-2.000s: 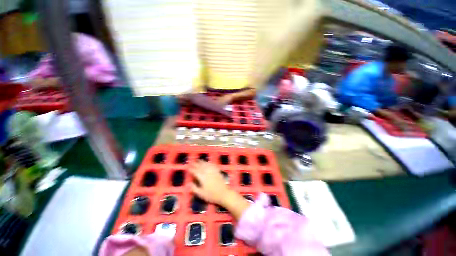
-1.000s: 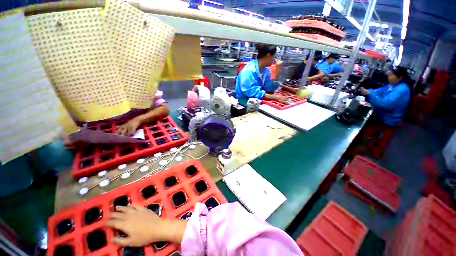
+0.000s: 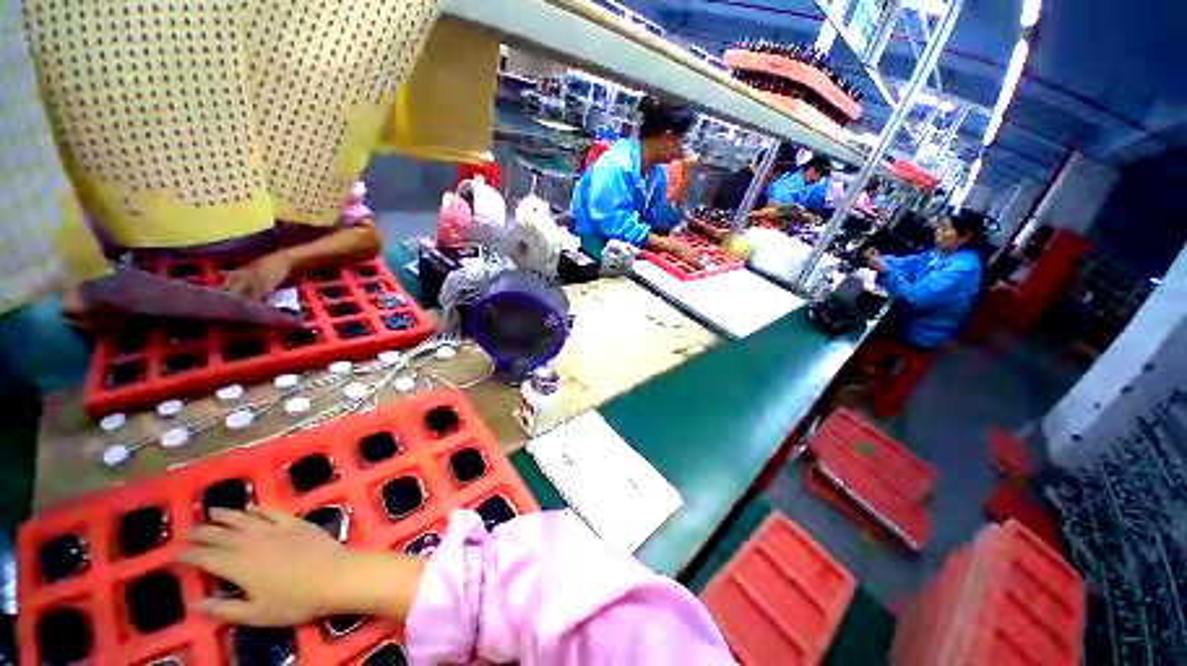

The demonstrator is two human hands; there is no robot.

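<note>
A red-orange compartment tray (image 3: 280, 455) lies at the lower left, with black rounded-square watch heads (image 3: 313, 471) in its pockets. My right hand (image 3: 267, 567), bare and in a pink sleeve, reaches in from the right and lies palm down over the tray's middle pockets. Its fingers are somewhat spread and partly cover some watch heads; whether it grips one cannot be told. My left hand is not in view. Behind the tray is a row of white charging pucks (image 3: 238, 419) on white cables.
A facing worker's hand (image 3: 264, 273) is over a second watch tray (image 3: 221, 371). A dark purple fan (image 3: 518, 323), white bottle (image 3: 539, 398) and open notebook (image 3: 604, 479) stand right of the pucks. Yellow record sheets (image 3: 156, 117) hang upper left. Stacked red trays (image 3: 996, 605) are lower right.
The view has swung right from two seconds ago, so tray, fan and notebook sit further left. My right hand stays over the tray. The sleeve at the lower left has left the picture.
</note>
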